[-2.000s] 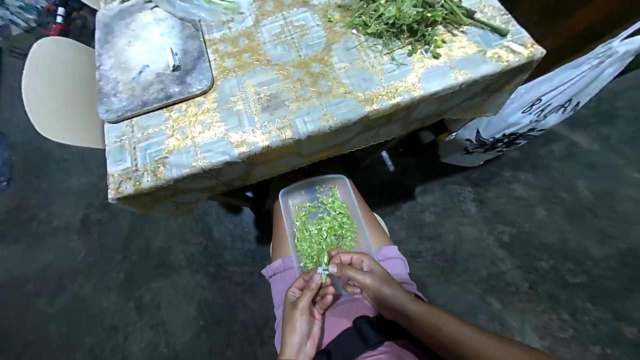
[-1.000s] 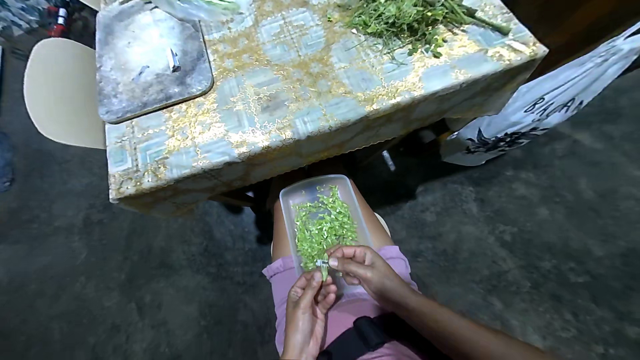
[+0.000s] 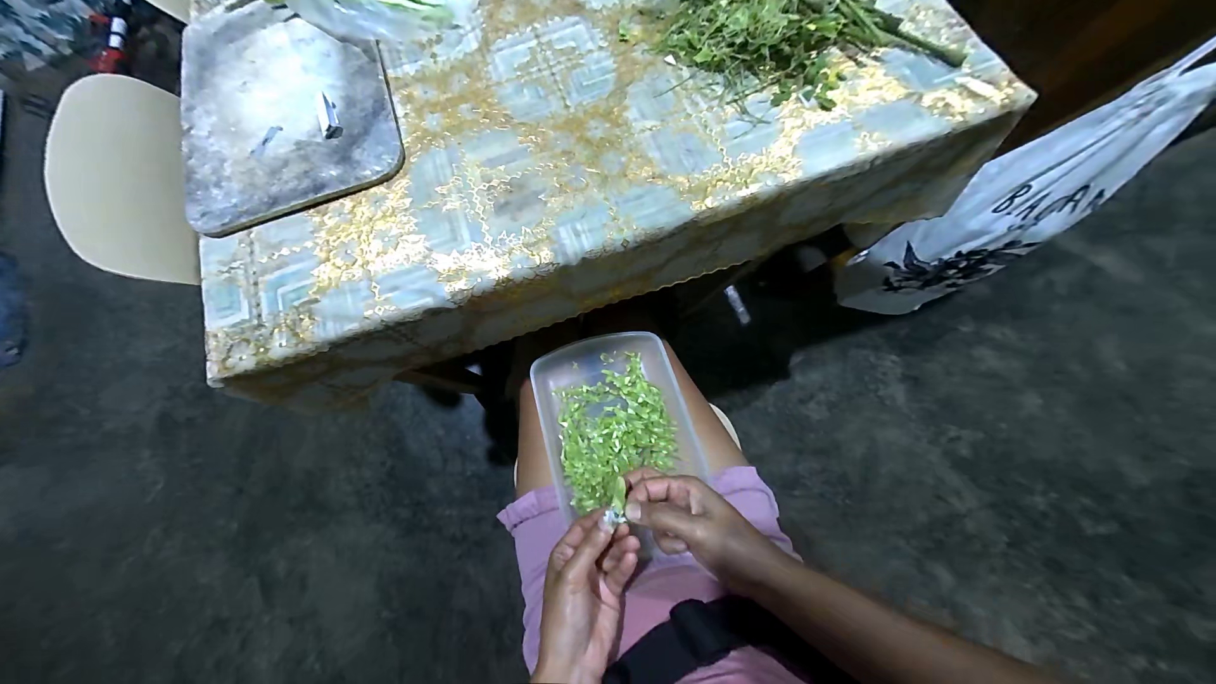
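A translucent plastic container [image 3: 543, 399] rests on my lap, and chopped green plant pieces [image 3: 617, 427] cover much of its bottom. Over its near end my two hands meet at the fingertips. My left hand [image 3: 589, 579] pinches a small whitish and green piece [image 3: 616, 513], too small to name exactly. From the right, my right hand [image 3: 698, 522] has its thumb and forefinger closed on the green upper part of that piece. The container's near edge is partly hidden behind my hands.
Ahead stands a table with a patterned cloth [image 3: 560, 228]. On it are a grey board [image 3: 285, 161] with a small shiny object [image 3: 329, 116], a clear plastic bag [image 3: 370, 17] and a heap of leafy green stems [image 3: 760, 43]. A chair [image 3: 119, 180] stands left; a printed white bag [image 3: 997, 209] hangs right.
My fingers have shifted slightly around the small piece, and a green leafy part now stands up between them. The container has stayed on my lap.
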